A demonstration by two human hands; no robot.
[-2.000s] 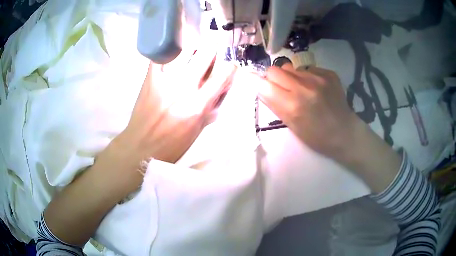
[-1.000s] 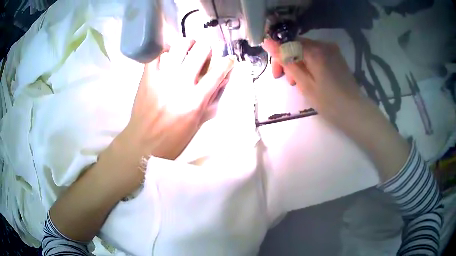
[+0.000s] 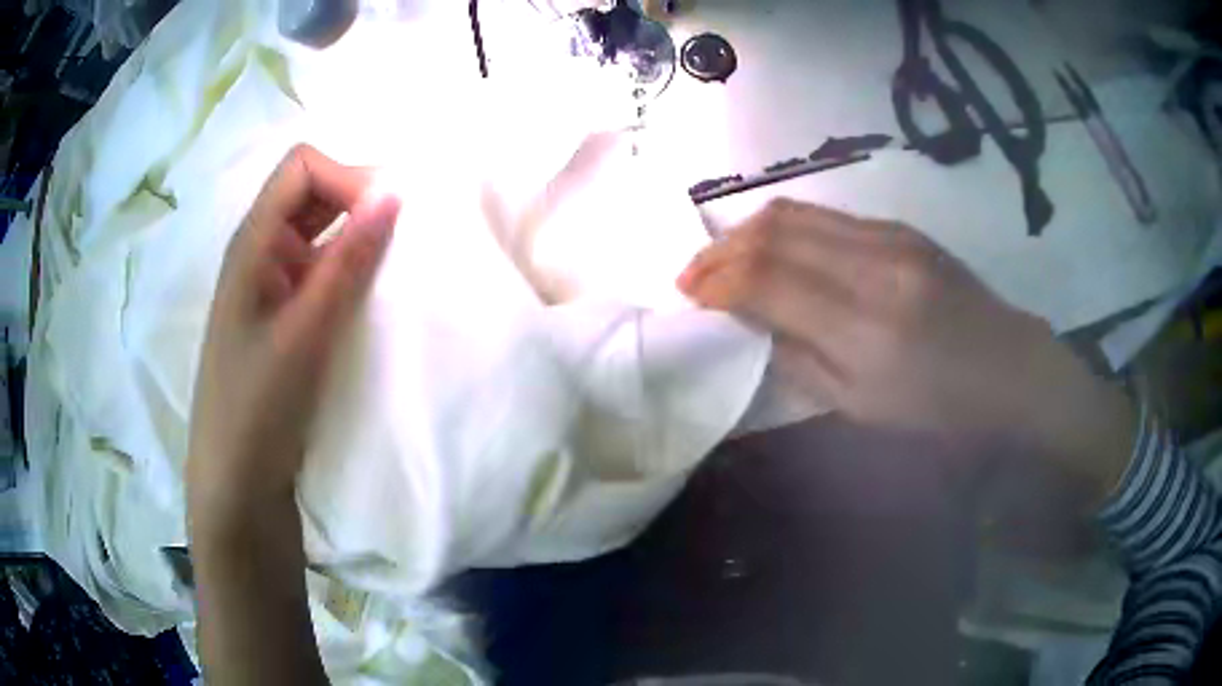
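A white garment piece point(image 3: 469, 402) hangs between my hands over the table's front edge, below the brightly lit needle area. My left hand point(image 3: 302, 255) pinches the cloth at its upper left between thumb and fingers. My right hand point(image 3: 858, 308) holds the cloth at its right edge with the fingertips; it is slightly blurred. The presser foot and needle area point(image 3: 623, 34) shows at the top centre, partly lost in glare.
A large heap of white cloth point(image 3: 101, 362) lies at the left. Dark shears point(image 3: 972, 87) and a slim pinkish pointed tool point(image 3: 1115, 148) lie at the right. A dark strip point(image 3: 784, 174) and a round dark disc point(image 3: 709, 56) lie near the needle. A blue-grey housing point(image 3: 318, 16) shows at top left.
Both hands have moved away from the needle towards me, the left one also leftwards, with the cloth drawn along. The view has shifted, so the machine sits higher in the picture.
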